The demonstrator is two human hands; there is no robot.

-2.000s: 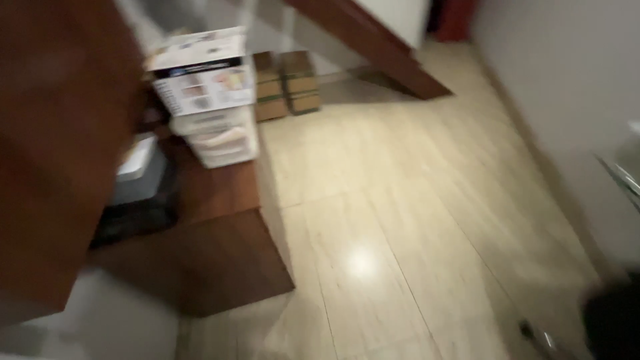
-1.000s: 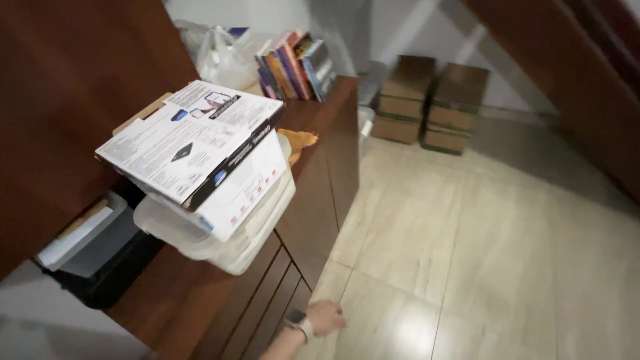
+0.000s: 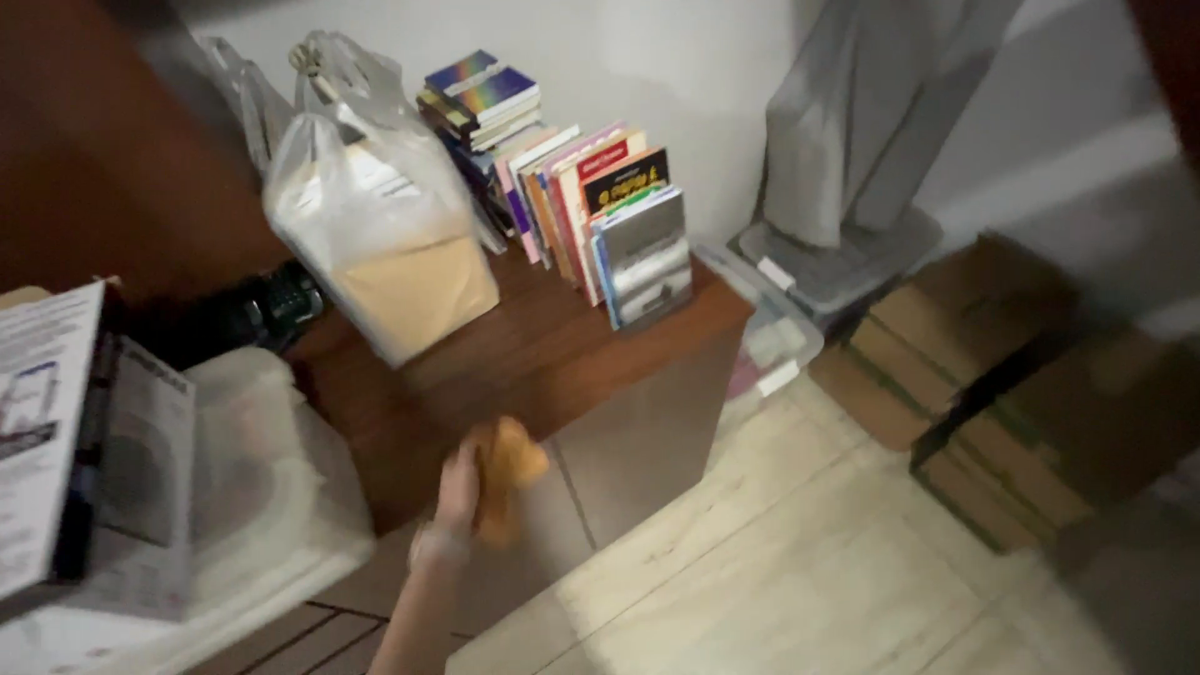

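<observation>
My left hand (image 3: 459, 487), with a band on its wrist, is closed on an orange-yellow cloth (image 3: 511, 469) at the front edge of a dark wooden cabinet top (image 3: 441, 394). Hand and cloth are blurred. Behind them stands a knotted clear plastic bag (image 3: 375, 216) with a tan item inside. To its right is a row of upright books (image 3: 600, 216), with a stack of books (image 3: 483, 94) behind. Left of my hand sits a translucent plastic bin (image 3: 281, 478) with printed boxes (image 3: 47, 441) at its left. My right hand is out of view.
A dark object (image 3: 272, 305) lies behind the bin. Beyond the cabinet's right end are a clear plastic box (image 3: 778, 347) and a grey covered item (image 3: 825, 159) on a grey base. Several brown cartons (image 3: 994, 422) stand on the pale tiled floor (image 3: 797, 562).
My left hand, empty beside the cabinet front one second ago, now holds the orange-yellow cloth, which lay by the bin on the cabinet top. The view has moved closer to the books and bag.
</observation>
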